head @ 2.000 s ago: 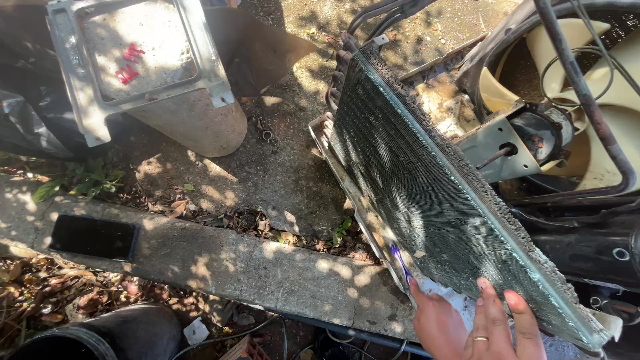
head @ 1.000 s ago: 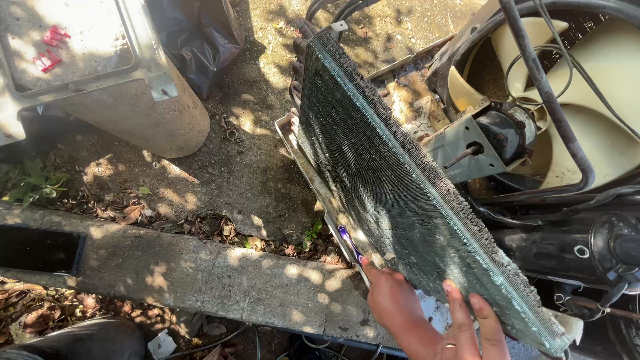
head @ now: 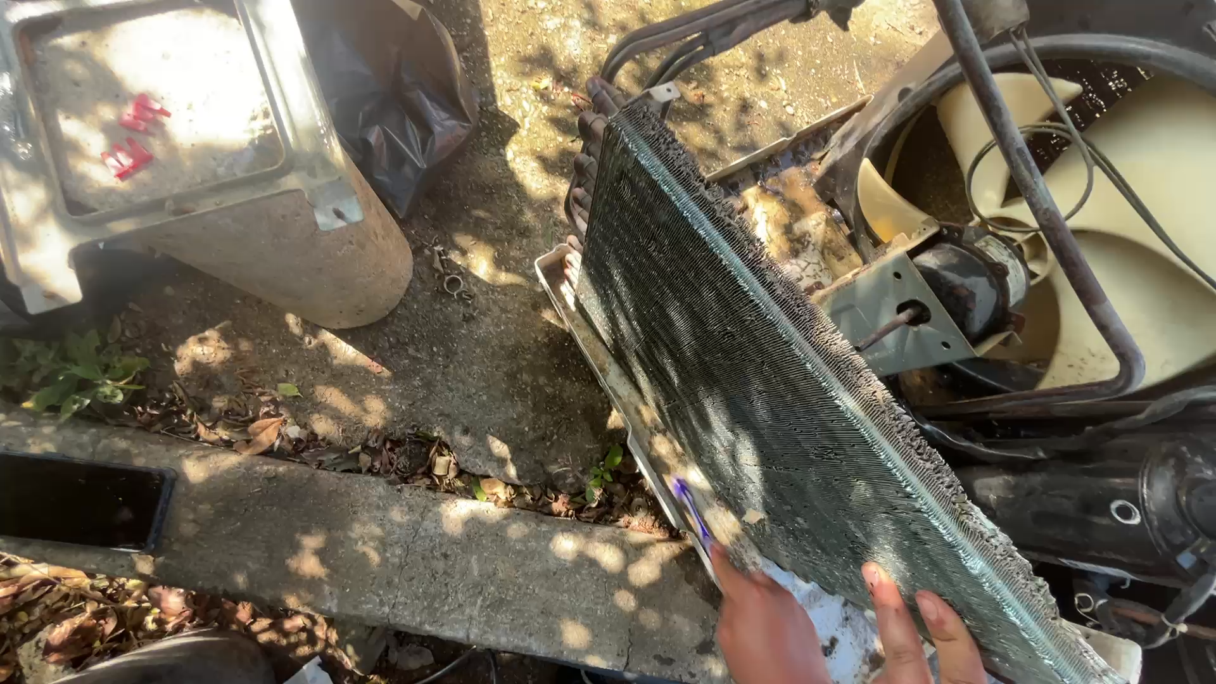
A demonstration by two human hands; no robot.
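Observation:
My left hand is closed around a thin purple-and-white tool, whose kind is unclear, its index finger along it. The tool lies over the pale tray edge beside a finned condenser coil. The coil leans over the tray, its thick fin edge facing up and right, copper bends at its far end. My right hand rests its fingers on the lower part of the coil's face; its palm is out of frame.
To the right are a cream fan, its motor on a bracket, bent pipes and a black compressor. A phone lies on the concrete kerb. Upper left, a metal-framed stand holds red clips, near a black bag.
The view has shifted. The tool in my left hand slid a little up the tray edge, then back down toward the near end. My right fingers stay on the coil.

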